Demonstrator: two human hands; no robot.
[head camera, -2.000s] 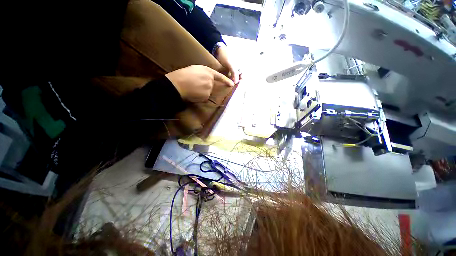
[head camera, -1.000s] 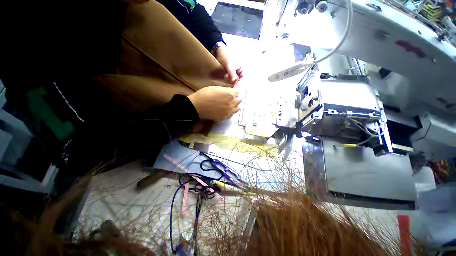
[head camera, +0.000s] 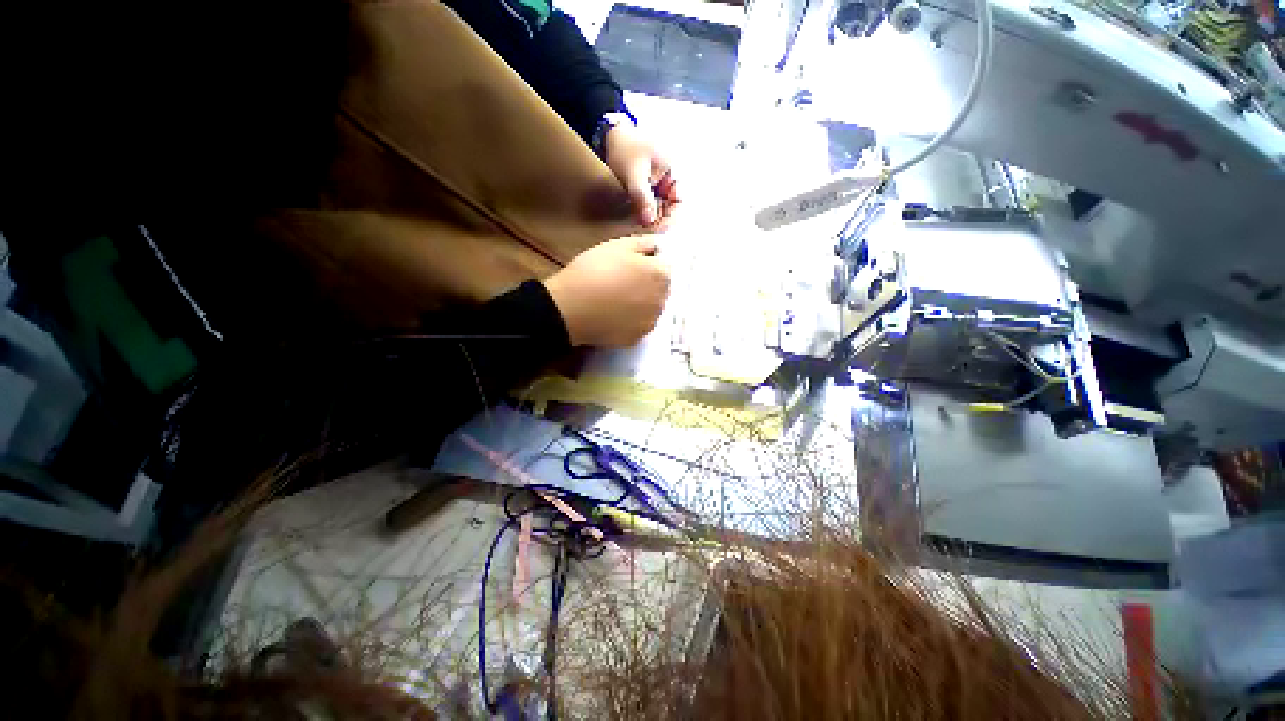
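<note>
Neither of my hands is in view. Opposite, a person in a black top with green patches has a tan-brown bag body (head camera: 465, 148) on the lap. That person's one hand (head camera: 613, 292) is at the bag's edge beside the glaring white table. The other hand (head camera: 641, 172) is bent just above it, fingertips together near the same edge. Whether a small tool is between the fingers cannot be told. Dark cords (head camera: 561, 528) and dark-blue scissor-like loops (head camera: 606, 462) lie on the table nearer to me.
A white sewing machine arm (head camera: 1127, 127) and a metal clamp frame (head camera: 986, 275) stand at the right. A lamp (head camera: 824, 202) hangs on a curved neck. Yellow pieces (head camera: 677, 409) and a brown stick-like piece (head camera: 423, 503) lie on the table. Brown hair (head camera: 860, 634) covers the bottom edge.
The other person's nearer hand has moved from on top of the bag's corner down and right to its edge. The farther hand has shifted slightly up. The bag's corner has turned.
</note>
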